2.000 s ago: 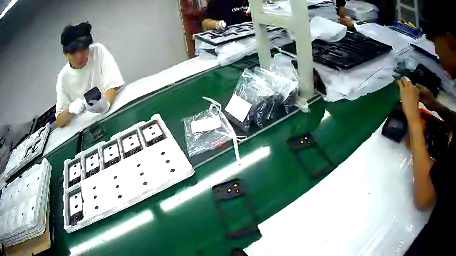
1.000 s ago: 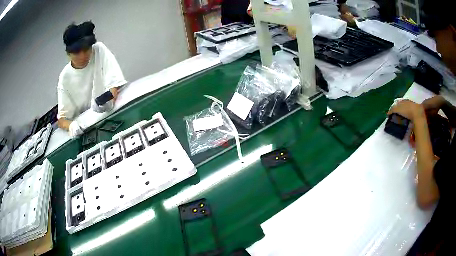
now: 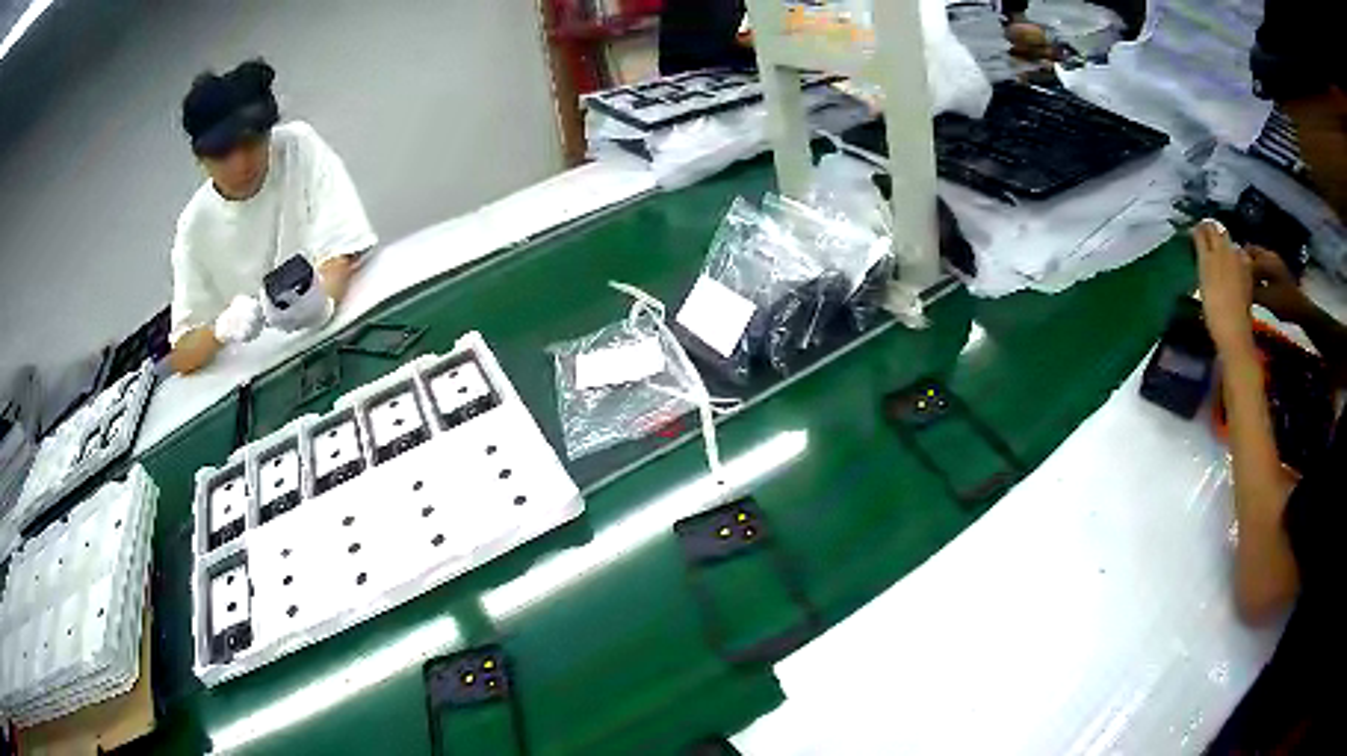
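Neither of my hands is in the picture. Nearest in front of me, black phone case frames lie apart on the glossy green belt (image 3: 591, 606). The closest phone case frame (image 3: 473, 677) is cut off by the bottom edge. Another phone case frame (image 3: 721, 527) lies at the middle, and a third phone case frame (image 3: 925, 402) lies farther right. Each shows yellow dots on its solid end. A small dark piece (image 3: 712, 747) shows at the bottom edge; I cannot tell what it is.
A white blister tray (image 3: 399, 554) holds several dark parts. Clear plastic bags (image 3: 783, 281) lie by the pale metal upright (image 3: 904, 163). Stacked trays (image 3: 74, 591) stand at left. A white-gloved person (image 3: 273, 222) sits across; another person's arm (image 3: 1241, 428) is by an orange bin at right.
The phone case frames have moved down and left along the belt. More frames now lie before the seated person across, who holds a dark part. The right person's hands have shifted.
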